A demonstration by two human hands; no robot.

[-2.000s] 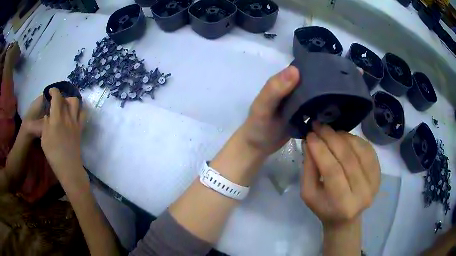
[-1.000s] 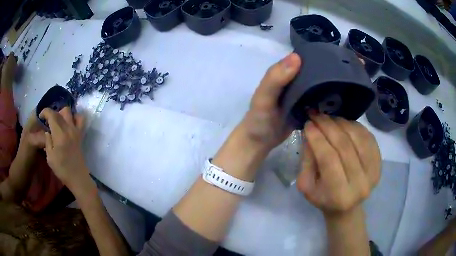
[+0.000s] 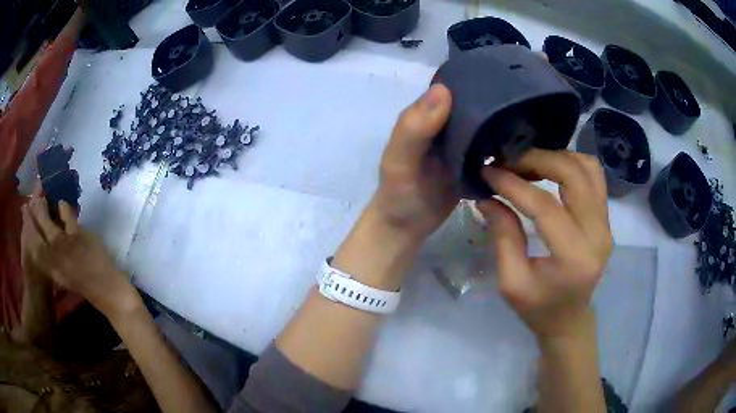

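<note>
My left hand (image 3: 416, 165) grips a dark grey rounded housing (image 3: 504, 81) from its left side and holds it above the bench, its open side tilted toward me. A round hub shows inside, with a small bright spot near the lower left wall. My right hand (image 3: 557, 242) is at the housing's opening, its fingertips reaching just inside the lower rim. Whether those fingers hold a small part cannot be told. A clear plastic bag (image 3: 464, 254) lies on the bench below the hands.
A heap of small dark clips (image 3: 173, 137) lies at the left, another heap (image 3: 717, 242) at the far right. Several housings (image 3: 313, 28) stand at the back and right. A co-worker's hands (image 3: 73, 250) hold a dark housing at the left. A greyish plastic sheet (image 3: 633, 323) lies lower right.
The held housing and my left hand have shifted slightly left and up in view. My right fingers have spread and changed position at the rim. The co-worker's housing has been turned.
</note>
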